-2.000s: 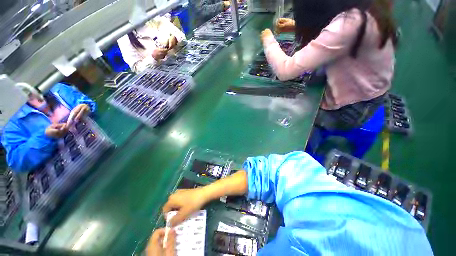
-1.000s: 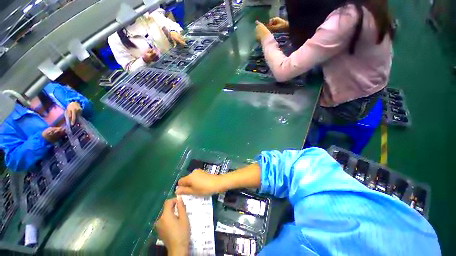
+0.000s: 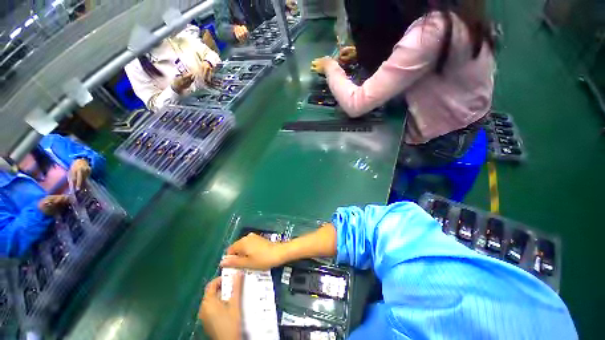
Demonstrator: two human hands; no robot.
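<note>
A white label sheet [image 3: 259, 302] with rows of small print lies over the left part of a clear blister tray [image 3: 233, 226]. My left hand [image 3: 221, 311] holds the sheet at its left side. My right hand [image 3: 252, 253] reaches in from the right, fingertips pinched at the sheet's top left corner; a single label there cannot be made out. Black handsets sit in the tray pockets: one handset [image 3: 318, 282] right of the sheet, another below it, cut by the frame's bottom edge. One above is partly hidden by my right hand.
The tray lies on a green bench [image 3: 265, 179]. A dark strip of parts [image 3: 332, 126] lies farther up. A filled tray [image 3: 176, 143] stands across the bench. Several people work along it, one in pink [image 3: 444, 73] ahead on my side. Another handset tray [image 3: 494, 236] is beyond my right arm.
The camera view has shifted. My right hand stays pinched at the sheet's upper end. My left hand has come up against the sheet compared with two seconds ago, and now overlaps its left side.
</note>
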